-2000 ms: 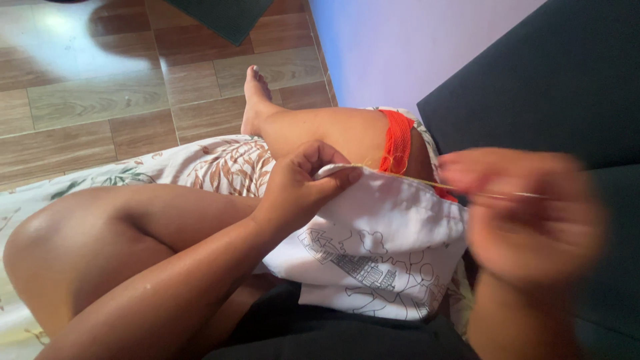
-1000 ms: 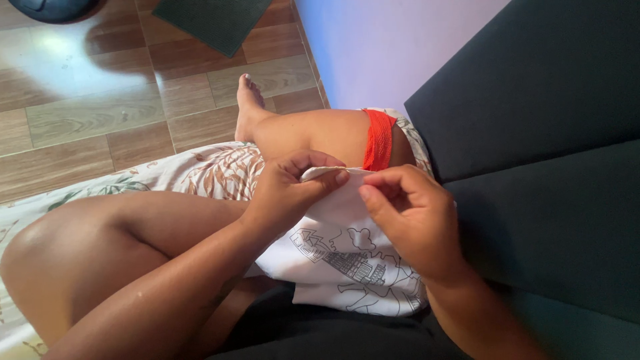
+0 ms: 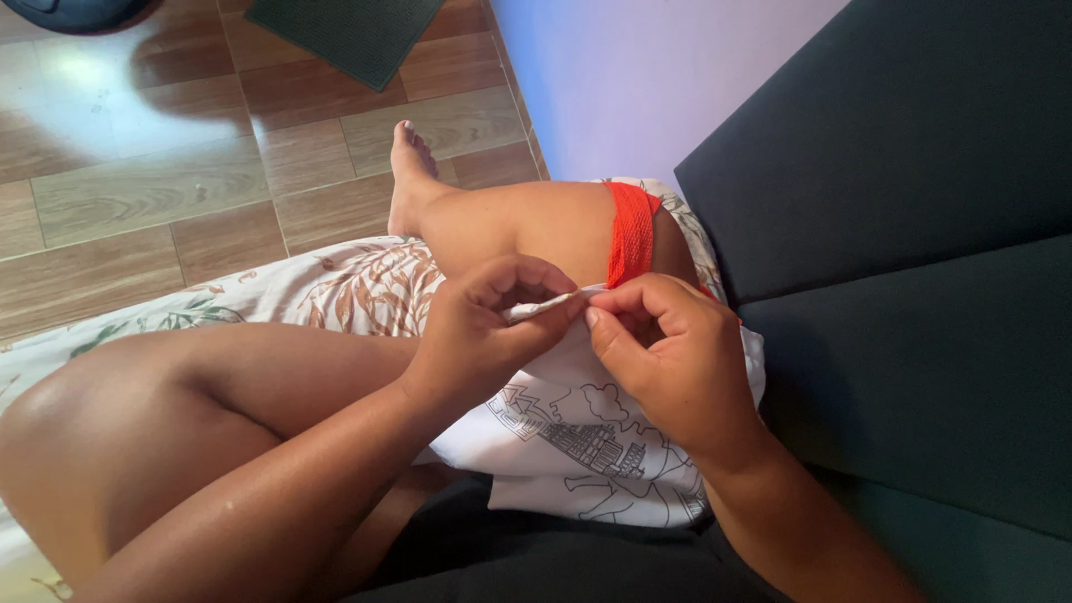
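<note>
A white cloth (image 3: 586, 452) printed with black line drawings of buildings and figures hangs over my lap. My left hand (image 3: 494, 327) pinches its folded upper edge between thumb and fingers. Close beside it, my right hand (image 3: 670, 352) has thumb and forefinger brought together at the same edge. No needle can be made out; the right fingertips may hide it. A bundle of orange-red yarn or mesh (image 3: 631, 234) lies across my thigh just behind the right hand.
I sit on a leaf-patterned sheet (image 3: 335, 289) with dark upholstered cushions (image 3: 888, 167) at the right. Beyond are a pale wall (image 3: 620, 75), a wood-look tiled floor (image 3: 151, 184), a dark mat (image 3: 352, 33) and a dark rounded object (image 3: 67, 10) at the top left.
Two seconds ago my right hand was out to the right, blurred, with a thread stretched from the cloth and a thin needle-like thing. It has since come back to the cloth's edge beside my left hand.
</note>
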